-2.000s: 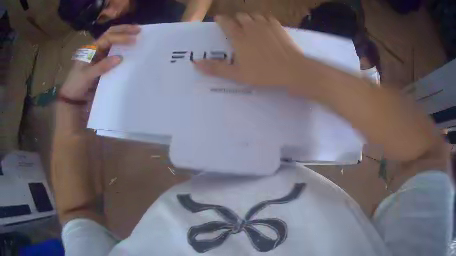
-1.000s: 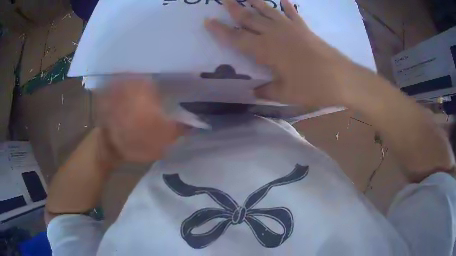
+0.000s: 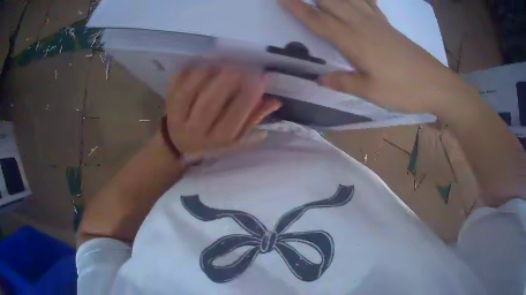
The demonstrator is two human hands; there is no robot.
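Note:
A large white carton (image 3: 156, 60) is at the top, cut off by the picture's edge. Its white lid (image 3: 190, 16) is down over the top, and a dark half-round cutout (image 3: 296, 49) shows at the lid edge. A dark printed area shows on the side facing me. My left hand (image 3: 216, 109) is blurred, fingers bent against this side below the lid edge. A small orange patch shows by its fingertips; I cannot tell if it is held. My right hand (image 3: 360, 57) lies spread on the lid, with the thumb at its front edge.
A blue bin (image 3: 34, 259) is at the lower left. White printed cartons stand at the left edge (image 3: 8, 167) and at the right edge (image 3: 496, 95). Brown cardboard (image 3: 121, 115) with green patches and scraps covers the floor.
The carton has moved up and tilted, and its lettering has left the picture. My left hand has moved from the lid's left edge to the near side. My right hand stays on the lid.

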